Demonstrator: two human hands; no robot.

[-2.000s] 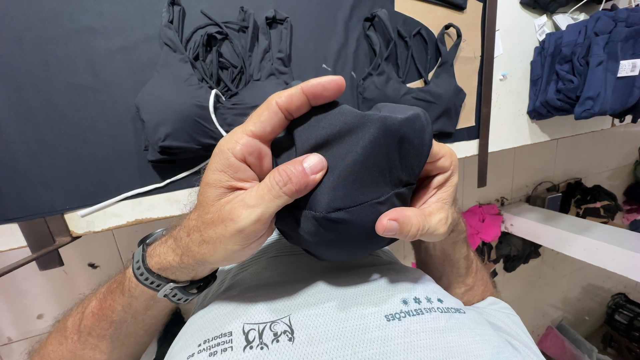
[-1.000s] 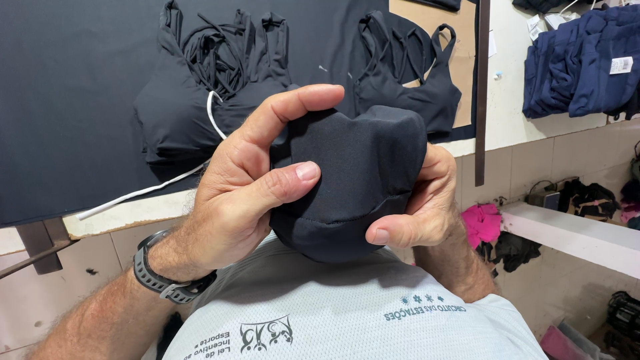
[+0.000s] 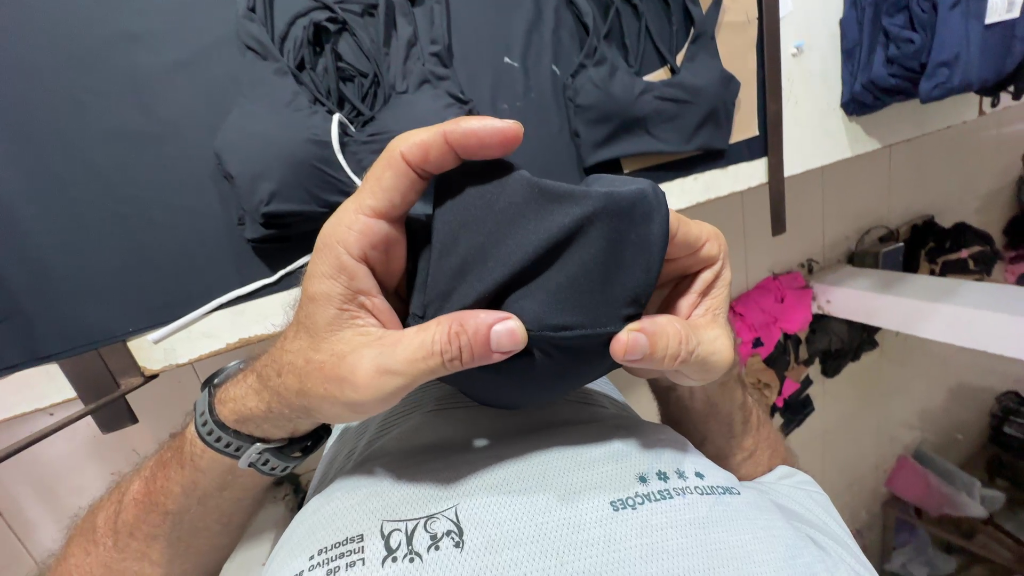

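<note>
My left hand (image 3: pixel 400 296) and my right hand (image 3: pixel 688 312) hold a piece of black stretch fabric (image 3: pixel 544 248) with a stitched seam, raised in front of my shirt. Both thumbs press on the near face along the seam; most of the other fingers are hidden behind or inside the cloth, and my left index finger extends over its top edge. Beyond my left hand lies a black garment (image 3: pixel 272 168) with a heap of thin straps and a white cord (image 3: pixel 232 296). A black strappy sports bra top (image 3: pixel 656 108) lies behind my right hand.
Dark fabric (image 3: pixel 112 160) covers the white-edged table (image 3: pixel 816 144). A metal bar (image 3: pixel 774 120) crosses its edge. Folded navy garments (image 3: pixel 928 56) lie at the upper right. Pink fabric scraps (image 3: pixel 772 312) and black ones are lower down, near a white ledge (image 3: pixel 920 308).
My left thumb has moved down the cloth to the seam, and my right thumb now presses at the seam's other end. Both hands still hold the black piece.
</note>
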